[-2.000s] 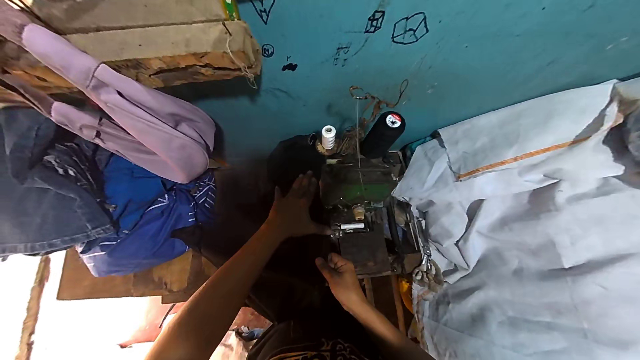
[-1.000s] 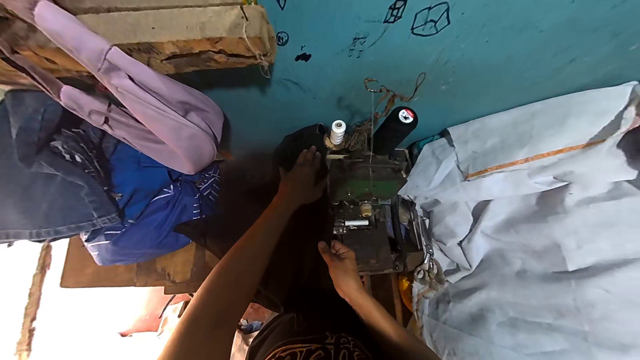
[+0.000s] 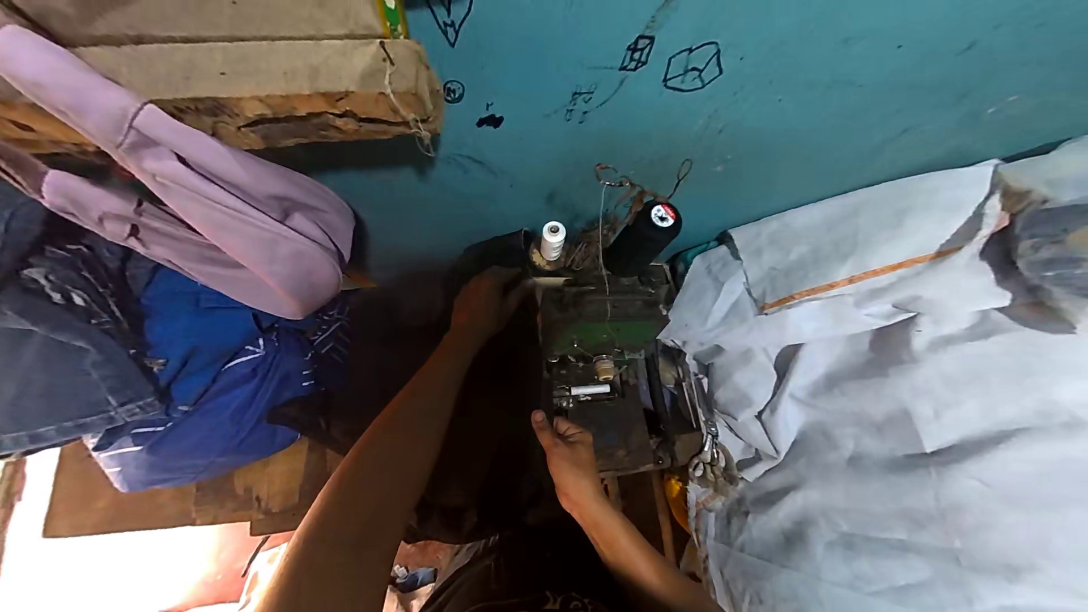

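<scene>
A green and black sewing machine (image 3: 605, 336) stands against the wall, seen from above. Dark fabric (image 3: 484, 433) lies along its left side. My left hand (image 3: 486, 304) is on the upper part of this fabric, near the machine's back left corner; shadow hides its fingertips. Lower down, my right hand (image 3: 568, 455) pinches the fabric's edge between thumb and fingers beside the machine's front. A white thread spool (image 3: 553, 241) and a large black thread cone (image 3: 646, 236) stand behind the machine. Thread runs down from a wire loop above it.
White fabric (image 3: 884, 425) is heaped on the right, with metal scissors (image 3: 707, 450) at its edge. Blue clothing (image 3: 212, 365) and a mauve garment (image 3: 246, 212) lie on the left. A rough wooden shelf (image 3: 297, 119) juts out at upper left. The blue wall (image 3: 807, 110) bounds the back.
My left hand's spread fingers have drawn together at the fabric's upper part. My right hand stays near the machine's front edge. The view has shifted slightly.
</scene>
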